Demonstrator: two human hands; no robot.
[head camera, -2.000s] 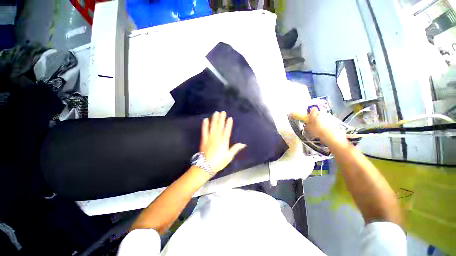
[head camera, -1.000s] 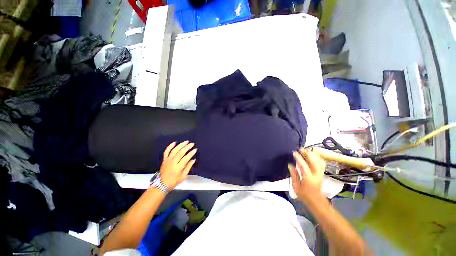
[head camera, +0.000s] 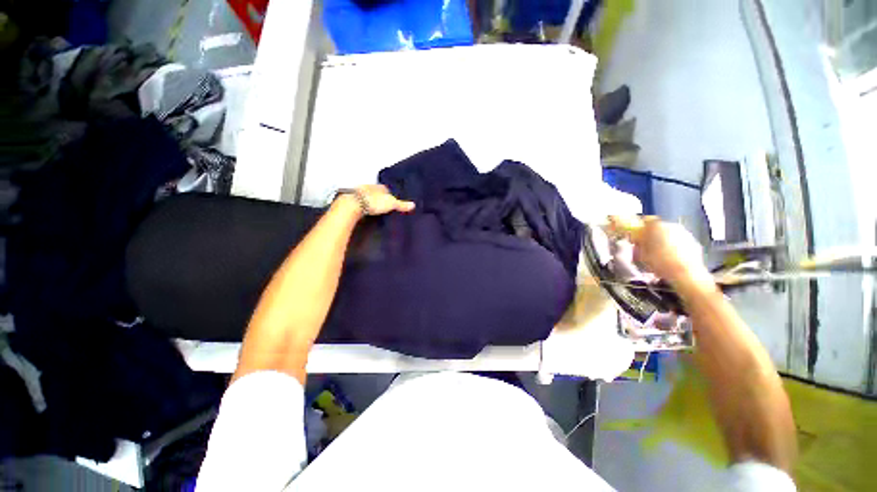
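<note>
A navy garment (head camera: 462, 288) is drawn over the right part of the dark padded pressing board (head camera: 221, 269), with a bunched, wrinkled part at its far side. My left hand (head camera: 377, 200) is at the garment's far left edge and grips the cloth there; some fingers are hidden. My right hand (head camera: 664, 248) is closed on the tan handle of the steam iron (head camera: 620, 279), just right of the board's end. The iron is blurred and tilted, and I cannot tell whether it touches its rest.
The white table (head camera: 433, 96) lies beyond the board, with a white rail (head camera: 272, 125) at its left. Dark and patterned cloth (head camera: 87, 211) is heaped at left. A blue bin (head camera: 399, 24) stands beyond the table. Hoses (head camera: 808, 269) run right from the iron.
The garment has gone from lying flatter to being drawn over the board. My left hand has moved to the board's far side. My right hand has moved from the garment's right end to the iron.
</note>
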